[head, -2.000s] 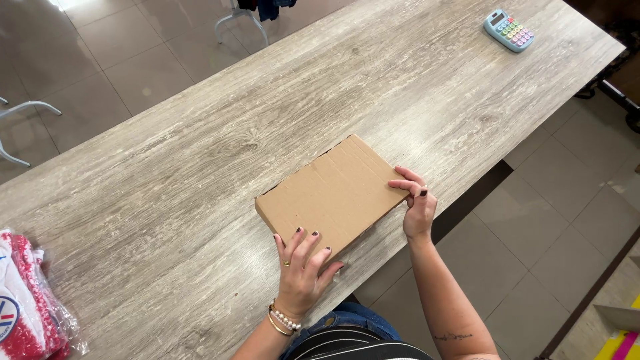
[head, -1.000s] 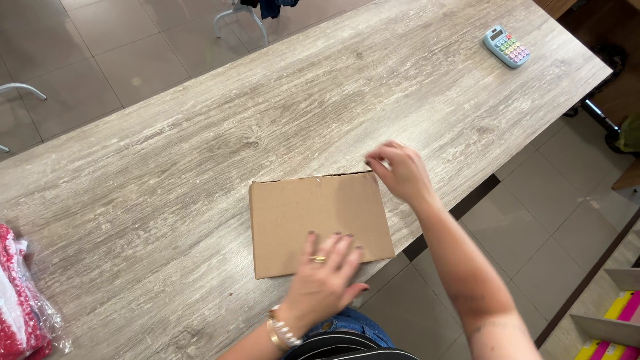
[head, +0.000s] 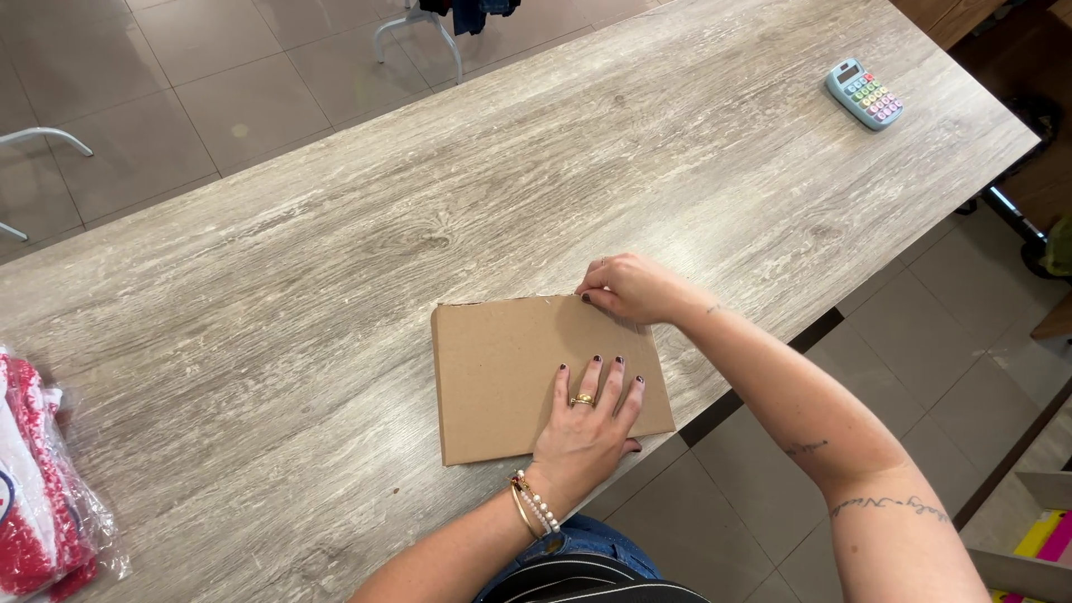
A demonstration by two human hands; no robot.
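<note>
A flat brown cardboard box (head: pixel 494 377) lies on the wood-grain table (head: pixel 335 251), close to its near edge. My left hand (head: pixel 590 419) rests on the lid with fingers spread, the thumb by the near edge. At the far edge of the box, toward its right corner, my right hand (head: pixel 624 289) has its fingertips bent together against the cardboard edge. Whether those fingertips pinch the edge or only press on it cannot be told. The contents of the box are hidden.
A light blue calculator (head: pixel 864 94) lies at the table's far right. Red and white fabric in clear plastic (head: pixel 42 486) sits at the left edge. White metal rack legs (head: pixel 419 38) stand on the floor beyond the table.
The box has turned from its slanted position two seconds ago. My right hand has gone from the box's right side to its far edge, and since one second ago it has shifted slightly left along there.
</note>
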